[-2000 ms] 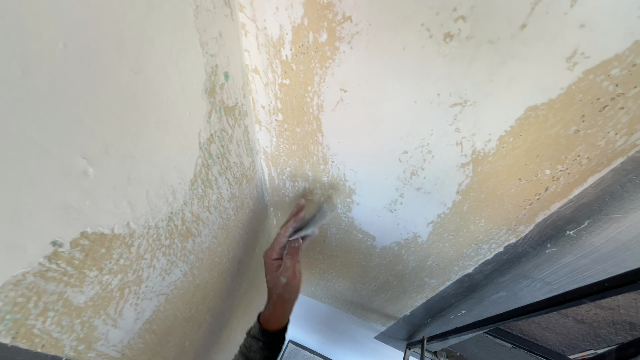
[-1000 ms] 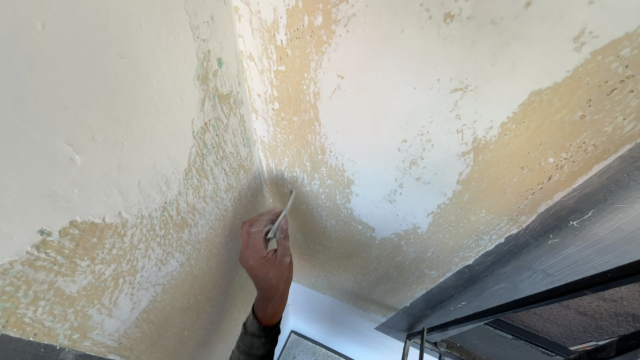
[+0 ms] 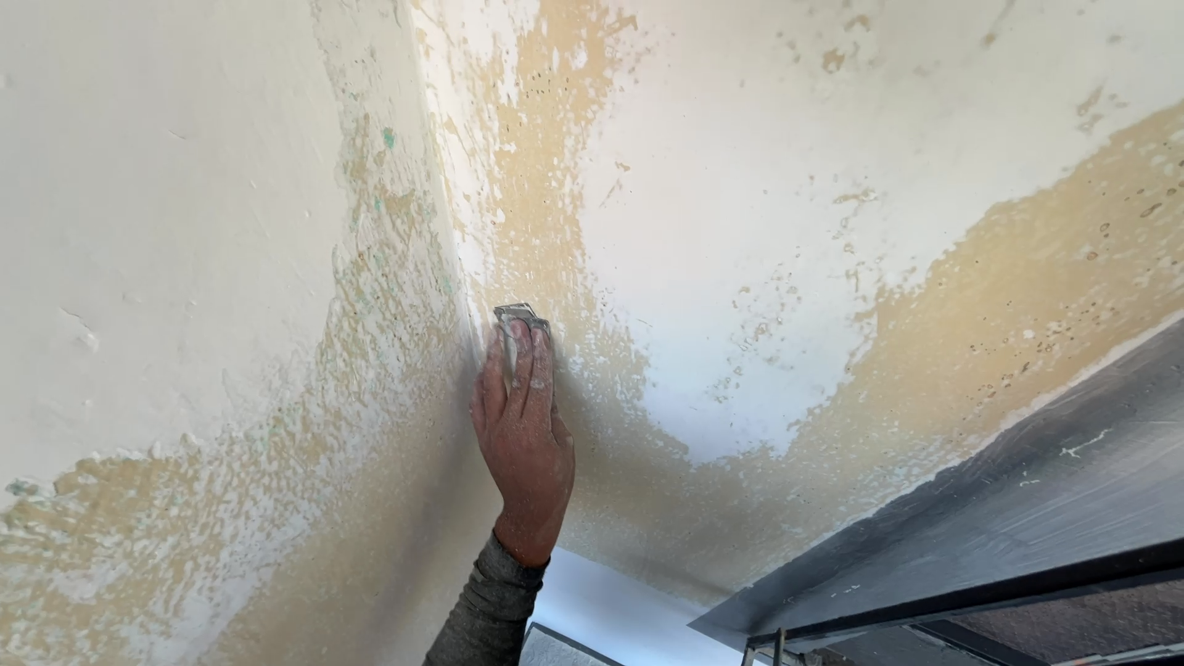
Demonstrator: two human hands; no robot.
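My left hand [image 3: 525, 435], dusted with white powder, presses a small folded grey sheet [image 3: 523, 315], apparently sandpaper, against the wall just right of the inside corner. The fingers lie over the sheet and the thumb is mostly hidden. A dark sleeve covers the forearm. Around the sheet, the right wall [image 3: 721, 240] shows patchy white coating over a tan layer. The left wall [image 3: 166, 231] is off-white, with a rough tan and white band near the corner and below. My right hand is not in view.
A dark grey panel [image 3: 999, 481] borders the right wall at lower right, with a black bar [image 3: 980, 597] below it. Part of a metal frame [image 3: 779, 646] stands at the bottom. A grey, dark-edged panel [image 3: 564, 650] shows near my sleeve.
My left hand has shifted and turned; its fingers now lie flat over the sheet against the wall. One second ago the sheet stuck out edge-on from the hand, lower along the corner.
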